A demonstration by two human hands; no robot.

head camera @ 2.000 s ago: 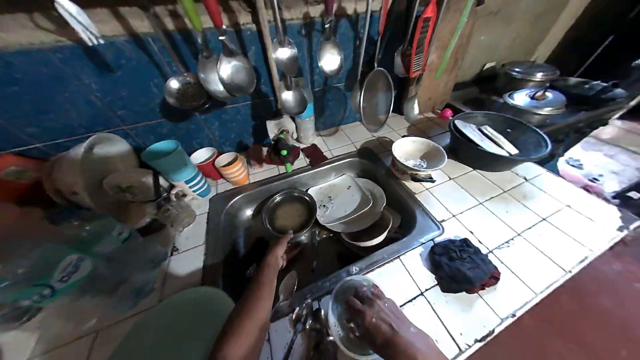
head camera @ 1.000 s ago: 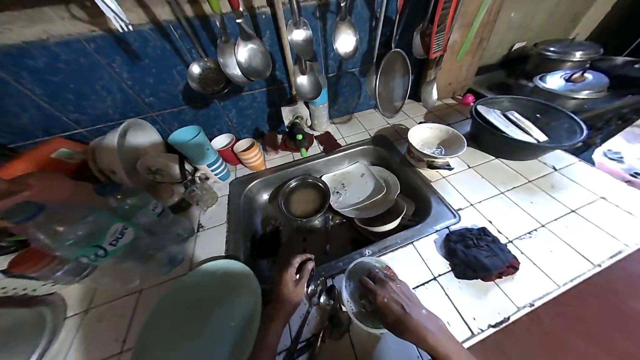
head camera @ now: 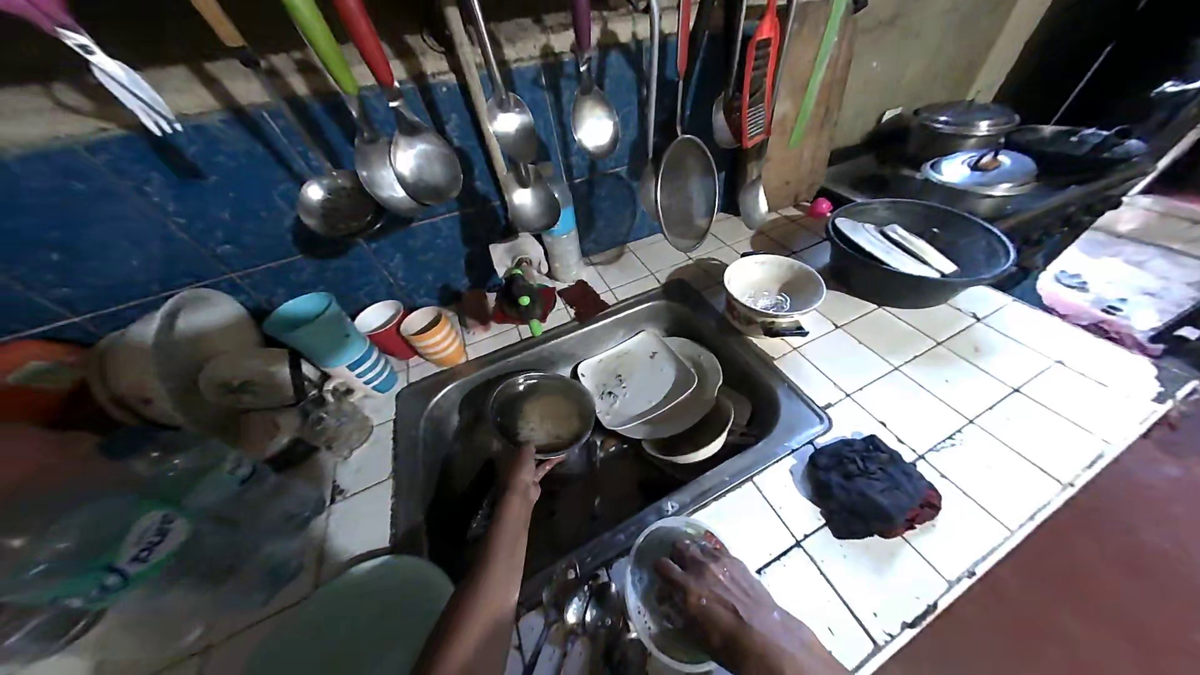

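My left hand (head camera: 528,469) reaches into the steel sink (head camera: 609,511), its fingers at the near rim of a round metal bowl (head camera: 544,413) that holds cloudy liquid. Whether the fingers grip that rim, I cannot tell. Stacked soiled dishes, with a squarish white plate (head camera: 630,380) on top, lean beside the bowl. My right hand (head camera: 703,591) is inside a pale round tub (head camera: 645,600) on the counter at the sink's near edge; its fingertips are partly hidden. Several spoons (head camera: 574,605) lie just left of the tub.
A dark crumpled cloth (head camera: 867,487) lies right of the sink, and a white pot (head camera: 774,289) behind it. A large black basin (head camera: 923,248) stands farther back. Cups (head camera: 433,336), plastic bottles (head camera: 150,544) and a green round object (head camera: 361,623) crowd the left. Utensils hang above.
My left hand has moved from beside the spoons, a second ago, up to the metal bowl in the sink. My right hand remains in the tub.
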